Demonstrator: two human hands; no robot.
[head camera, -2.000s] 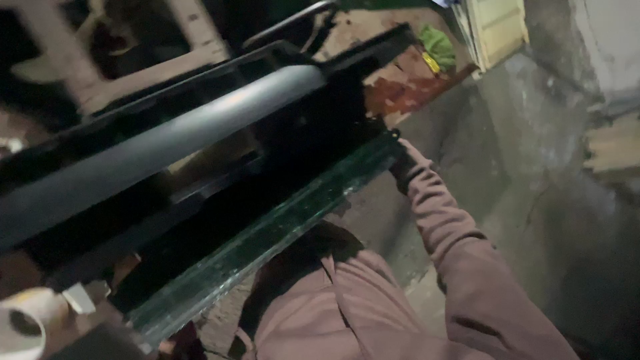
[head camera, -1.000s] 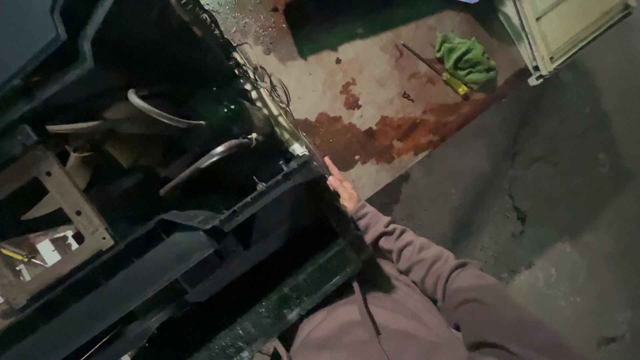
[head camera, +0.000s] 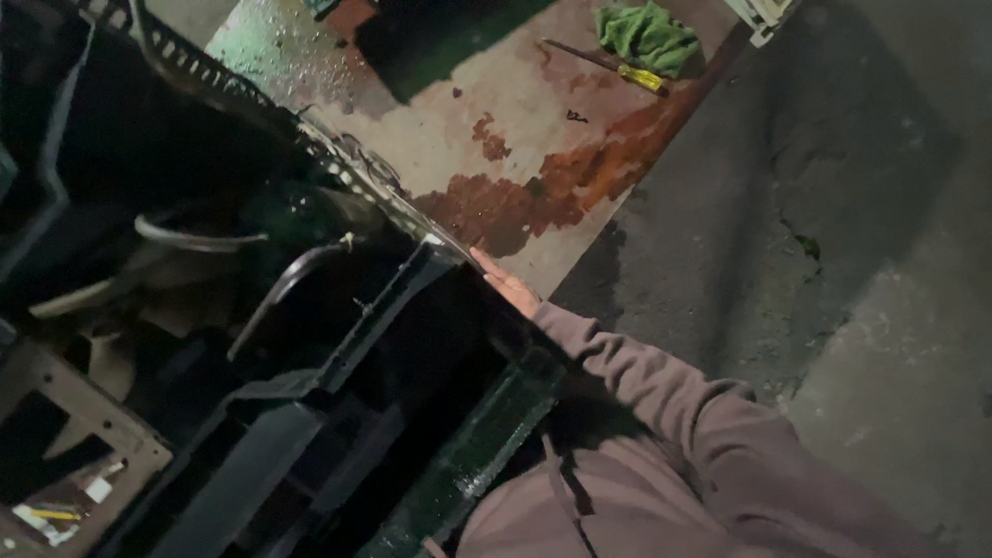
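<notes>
My right hand (head camera: 508, 288) lies against the outer side of a large dark machine housing (head camera: 465, 256), near its corner. Its fingers point up and left along the edge; part of the hand is hidden behind that edge, so its grip cannot be told. Inside the dark housing are curved hoses or cables (head camera: 291, 283) and a metal bracket frame (head camera: 101, 411) with square openings. A green painted metal bar (head camera: 473, 457) runs along the near side, close to my body. My left hand is not in view.
Beyond the housing, a stained board (head camera: 434, 132) with rust-coloured patches lies on the concrete floor (head camera: 868, 232). On it are a screwdriver with a yellow handle (head camera: 640, 77) and a crumpled green cloth (head camera: 651, 39). A pale metal frame corner (head camera: 763, 19) shows at the top right.
The view has turned and shifted a lot, so more of the board shows. My right hand stays at the housing's corner edge, as one second ago.
</notes>
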